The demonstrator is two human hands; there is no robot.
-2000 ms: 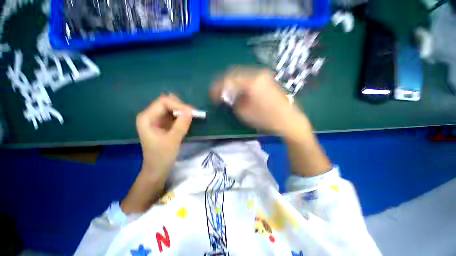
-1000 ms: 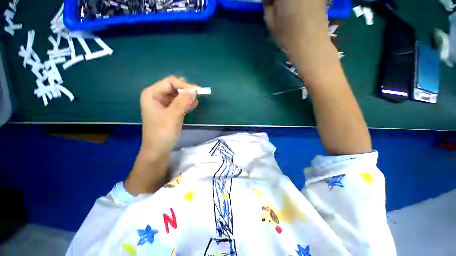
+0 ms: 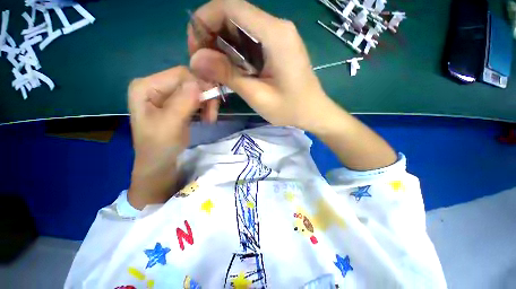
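Note:
My left hand point(image 3: 161, 115) holds a short white strip point(image 3: 214, 93) between thumb and fingers, just above the bench's front edge. My right hand point(image 3: 266, 68) is right against it, its thumb and fingertips at the strip. A dark-silver metal tool, which looks like tweezers point(image 3: 243, 48), lies in my right hand's grip. A thin dark piece crosses the strip between the hands; what it is cannot be told. Assembled pieces, thin rods with white tabs point(image 3: 362, 22), lie in a pile beyond my right hand. Loose white strips point(image 3: 28, 53) lie at the left.
The green bench top point(image 3: 113, 68) ends in a pale front edge across the view. A long black case point(image 3: 467, 39) and a flat blue-grey device point(image 3: 498, 48) lie side by side at the right. The white printed garment point(image 3: 249, 197) is below the edge.
My right hand has come back from the far right, by the trays, to my left hand. The blue trays have left the picture. My left hand still holds the white strip.

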